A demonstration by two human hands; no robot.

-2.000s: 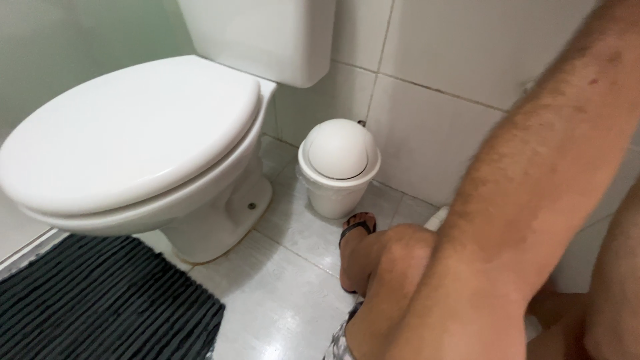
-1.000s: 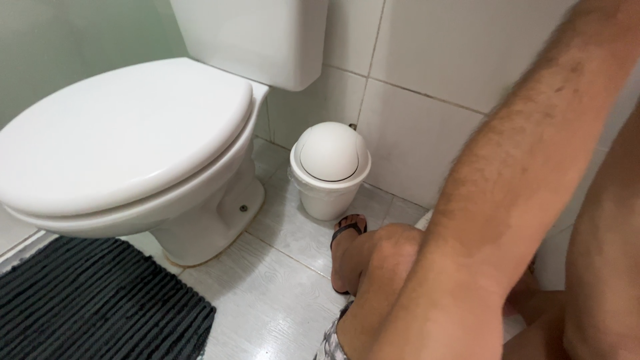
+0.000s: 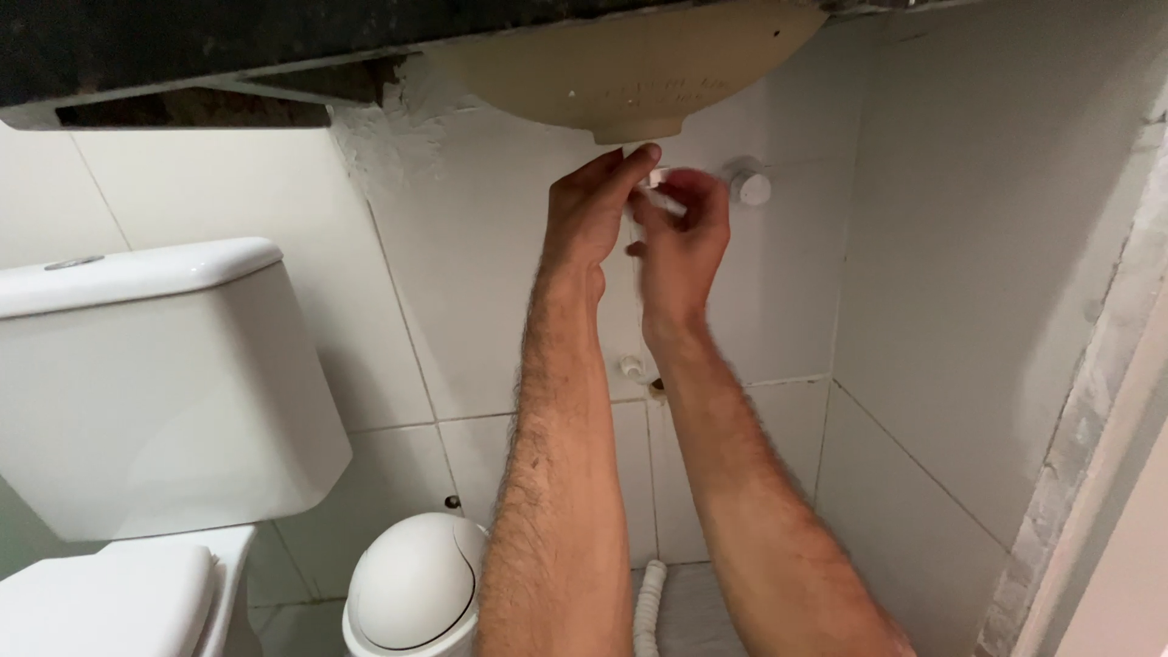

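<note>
My left hand [image 3: 598, 201] reaches up to just below the drain neck of a cream sink basin [image 3: 639, 82], its thumb and fingers around a small white plastic fitting [image 3: 655, 177]. From the right, my right hand [image 3: 680, 214] has its fingers curled at the same fitting; they are blurred. The fitting is mostly hidden by the fingers, so whether it touches the basin cannot be told. A white corrugated hose [image 3: 649, 607] stands up from the floor between my forearms.
A dark stone countertop [image 3: 201, 46] runs overhead. White pipe stubs [image 3: 751, 186] project from the tiled wall. To the left are a toilet cistern [image 3: 173, 392] and a white swing-lid bin [image 3: 415, 584]. A side wall [image 3: 967, 274] stands close on the right.
The view has swung up from the floor to the basin's underside. Both hands are now in sight, raised to the white fitting; earlier frames show an arm and a sandalled foot, with no hand plainly visible.
</note>
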